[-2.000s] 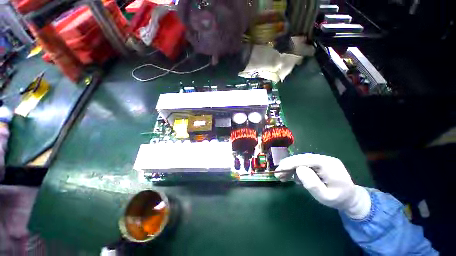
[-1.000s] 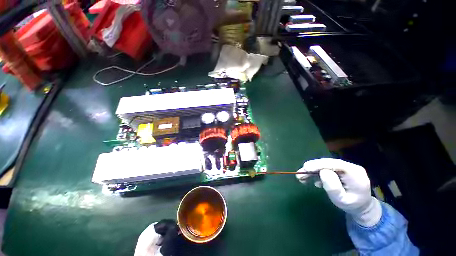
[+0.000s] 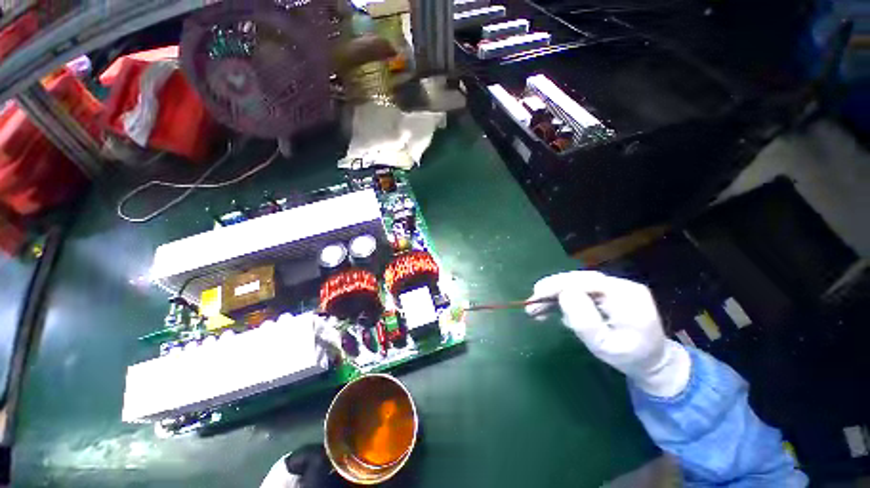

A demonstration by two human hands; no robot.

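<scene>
The circuit board [image 3: 367, 360] lies on the green bench. It has two long silver-white heatsinks and two copper-red toroidal inductors. My right hand [image 3: 611, 319], in a white glove, grips a thin brownish stick [image 3: 501, 306] between thumb and fingers; the stick's far end is at the board's right edge, and I cannot tell if it touches. My left hand [image 3: 303, 469], in a white and black glove, is at the bottom edge and partly cut off. It holds a round metal cup [image 3: 371, 429] of amber liquid just in front of the board.
A purplish fan [image 3: 253, 76], red bins [image 3: 153, 110] and a white cloth [image 3: 389, 136] stand behind the board, with a loose pale cord [image 3: 181, 187]. Black trays [image 3: 658, 157] with heatsinked boards are at the back right. A metal frame crosses the upper left.
The view has turned rightward, so the board appears farther left and more tilted. The cup has come from lower left to the board's front edge. The stick has moved to the board's right edge.
</scene>
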